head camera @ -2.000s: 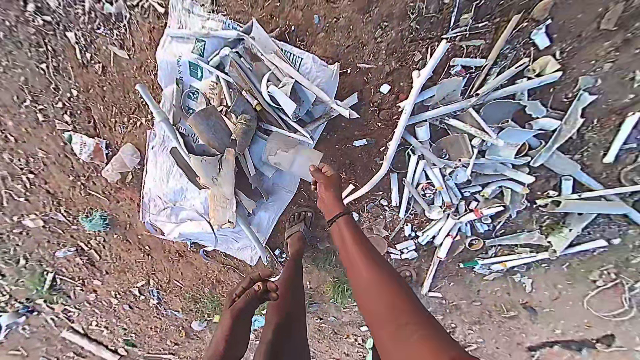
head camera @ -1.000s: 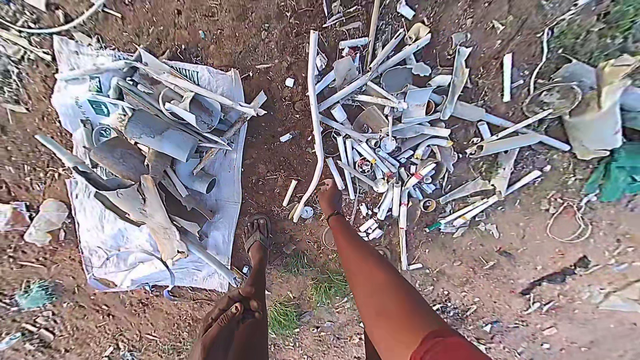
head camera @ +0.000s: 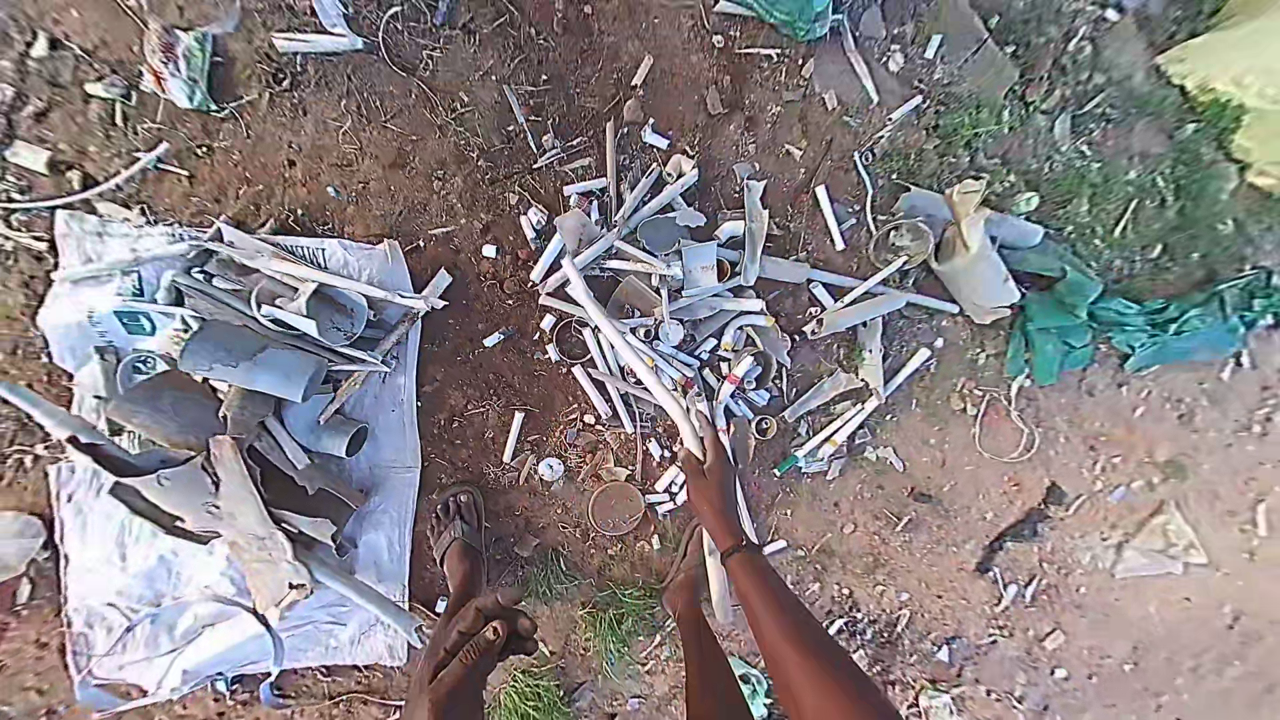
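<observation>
My right hand [head camera: 710,480], with a dark band at the wrist, grips the lower end of a long, slightly bent white plastic pipe [head camera: 632,350]. The pipe slants up and left across a loose heap of cut pipes and broken plastic pieces [head camera: 690,265]. Near the bottom, my left hand [head camera: 480,635] rests by my leg with its fingers curled; nothing shows in it. At the left, large broken pipe pieces [head camera: 250,360] lie piled on a white woven sack [head camera: 375,610], some reaching past its edges.
My sandalled foot [head camera: 460,530] stands between sack and heap, the other foot [head camera: 685,570] just below the heap. A green cloth or sheet [head camera: 1060,320] and a broken grey plastic piece [head camera: 965,255] lie to the right. A loop of cord [head camera: 1005,430] lies on the dirt.
A flat pale piece was in my right hand at first; it no longer is. The long bent pipe, earlier between sack and heap, now lies across the heap in my grip. The view has shifted right.
</observation>
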